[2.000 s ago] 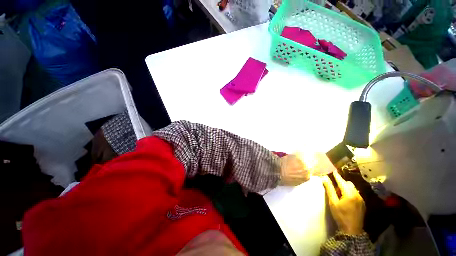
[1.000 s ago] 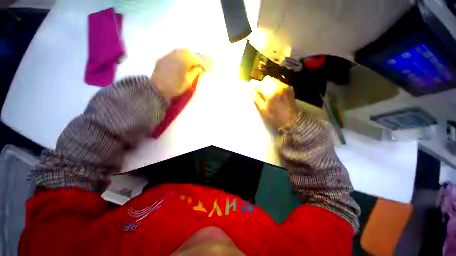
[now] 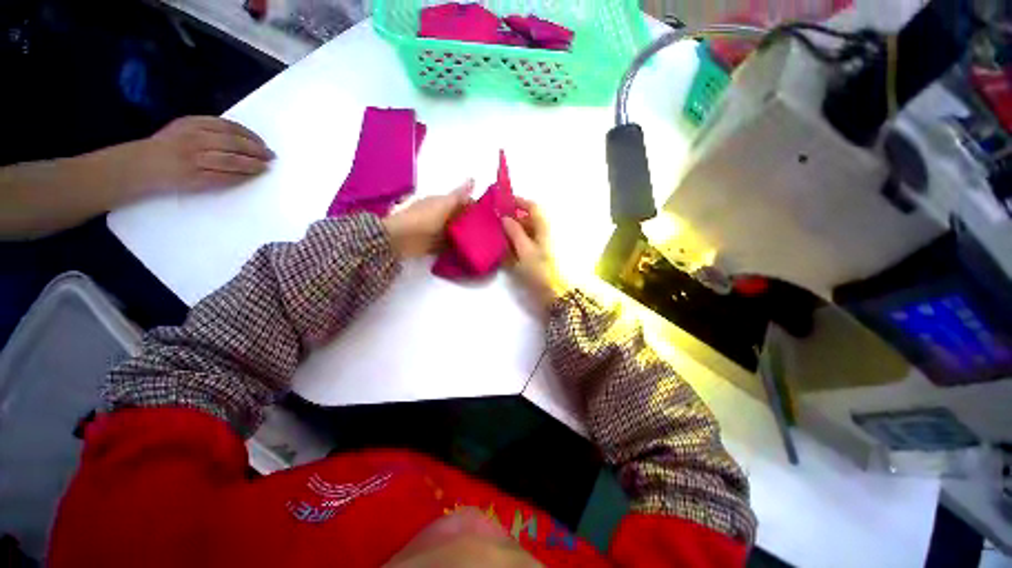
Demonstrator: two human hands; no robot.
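Observation:
Magenta fabric pieces (image 3: 479,235) are held between my two hands above the white table, left of the sewing machine. One pointed end sticks up. My left hand (image 3: 431,220) grips their left side. My right hand (image 3: 530,246) grips their right side, with the thumb on the fabric. A stack of magenta strips (image 3: 383,158) lies on the table behind my left hand. The cream sewing machine head (image 3: 793,178) stands at right, its needle area (image 3: 666,272) lit yellow, with no hand at it.
A mint-green basket (image 3: 499,69) holding magenta pieces stands at the back. The black lamp (image 3: 630,172) hangs left of the machine head. Another person's hand (image 3: 211,153) rests at the table's left edge. A control panel (image 3: 938,316) is at right. A grey bin (image 3: 72,333) stands at lower left.
My right hand has left the needle area and moved left to the fabric. Both hands now meet on magenta pieces. The view has shifted, and another person's hand has appeared at left.

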